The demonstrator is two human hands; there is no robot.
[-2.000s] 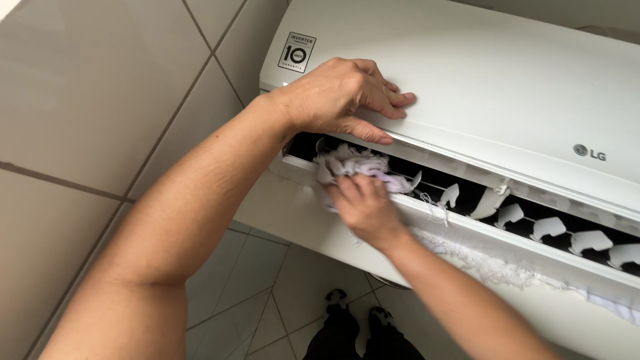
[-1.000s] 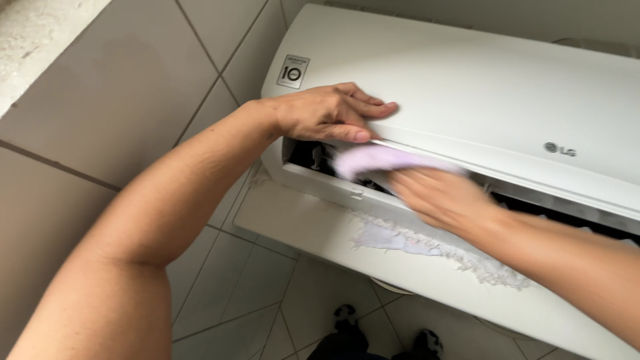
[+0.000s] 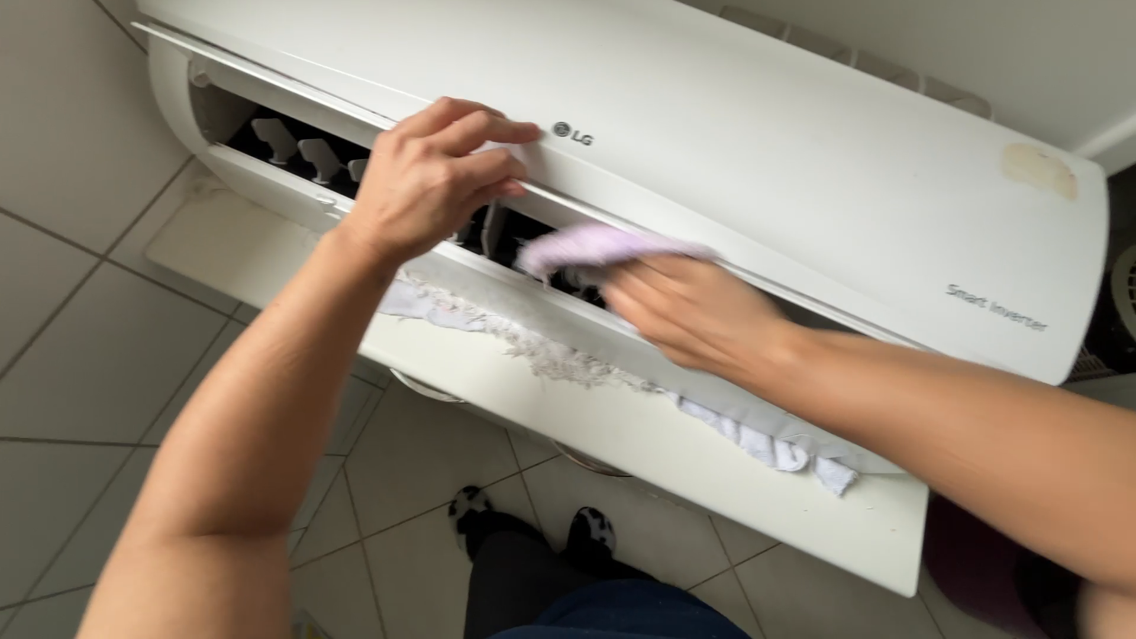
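A white LG split air conditioner indoor unit (image 3: 710, 169) lies across the view, its air outlet open along the front. My left hand (image 3: 439, 177) rests on the front panel beside the logo, fingers over the edge of the raised flap (image 3: 302, 89). In my right hand (image 3: 692, 311) is a pale lilac cloth (image 3: 603, 246), blurred, held at the outlet's middle. White louver vanes (image 3: 275, 138) show in the dark slot at the left. Another white cloth with a frayed edge (image 3: 568, 355) lies under the unit's lower edge.
The unit stands on a white board or countertop (image 3: 799, 515) with handles beneath its front edge. Tiled wall (image 3: 71, 311) is at the left. Below are floor tiles and my shoes (image 3: 590, 530). A dark round object (image 3: 976, 559) stands at the lower right.
My left hand has moved right along the front panel, from the unit's left end to beside the logo. My right hand has also moved right with the lilac cloth. The view has shifted right.
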